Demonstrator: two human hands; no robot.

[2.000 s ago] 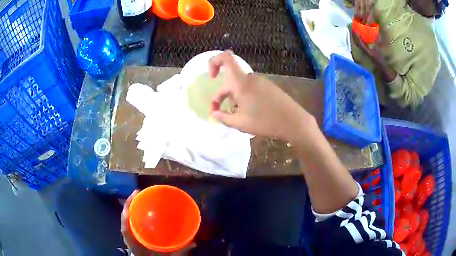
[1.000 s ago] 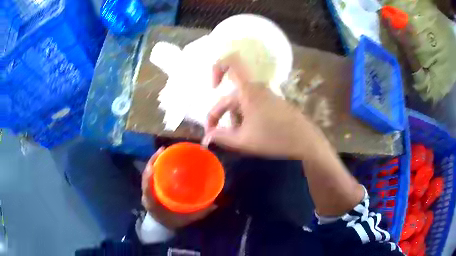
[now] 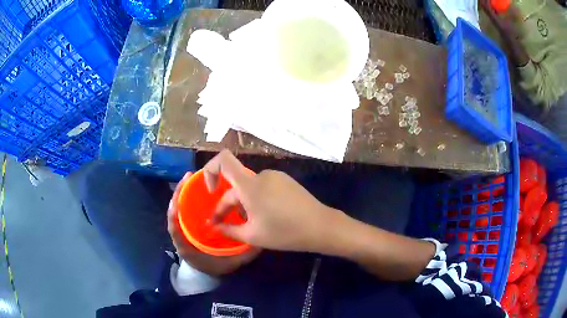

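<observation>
My left hand [image 3: 202, 260] holds an orange plastic half shell [image 3: 202, 211] from below and the left, its open side up, above my lap. My right hand [image 3: 280, 211] reaches over the shell's rim with thumb and fingertips inside the cup. Whether its fingertips pinch a clear insert cannot be seen. The white bowl [image 3: 355, 37] with pale yellowish-green liquid stands on the board. A white cloth [image 3: 248, 105] lies crumpled under and beside it. Small clear plastic inserts [image 3: 410, 117] lie scattered on the board right of the bowl.
The brown board [image 3: 429, 68] lies across the blue bench [image 3: 127, 118]. A small blue tray [image 3: 455, 81] sits on its right end. A blue crate [image 3: 511, 230] of orange shells stands at right, blue crates [image 3: 56, 81] at left. A co-worker's sleeve [image 3: 547, 56] shows top right.
My right hand has moved from over the bowl down to the shell, and its fingertips are now inside it. The view has shifted, so the bench sits higher in the picture.
</observation>
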